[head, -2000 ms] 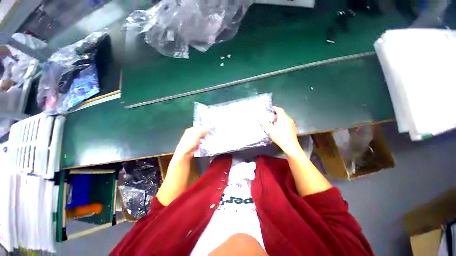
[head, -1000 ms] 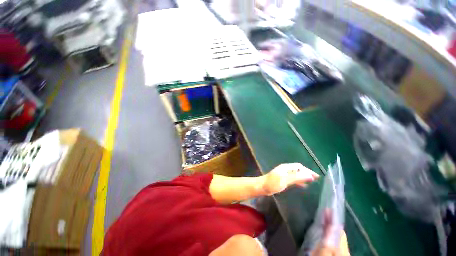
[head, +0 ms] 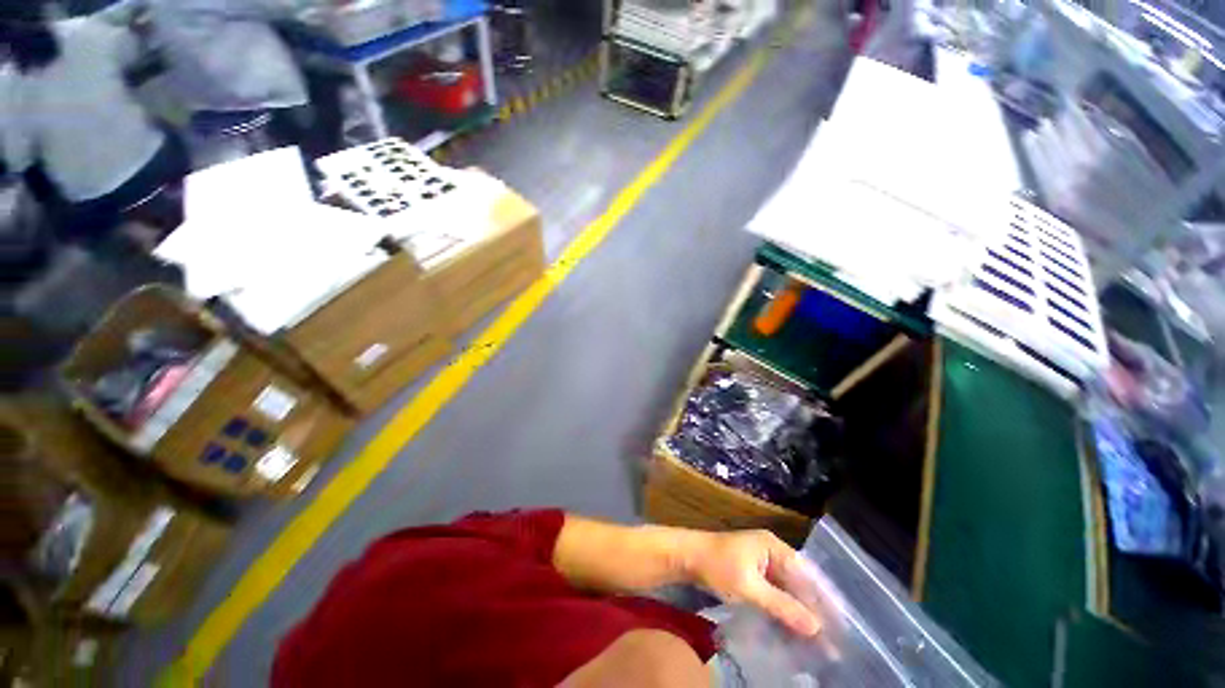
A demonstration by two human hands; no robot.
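My left hand [head: 759, 575] is at the bottom centre, with its fingers on a clear zip bag [head: 880, 625]. The bag is glossy and cut off by the bottom edge. Its contents are hard to tell through the blur. My right hand is not in view.
A green bench [head: 1001, 497] runs up the right side, with a white slotted tray [head: 1028, 276] and white sheets [head: 900, 155] at its far end. Below stands an open carton [head: 719, 497] of dark shiny bags [head: 759, 437]. Cartons [head: 370, 329] stand left, beyond a yellow floor line [head: 403, 417].
The view has swung left from the bench towards the aisle. My left hand, apart from the bag a second ago, is now at it. My right hand has left the picture.
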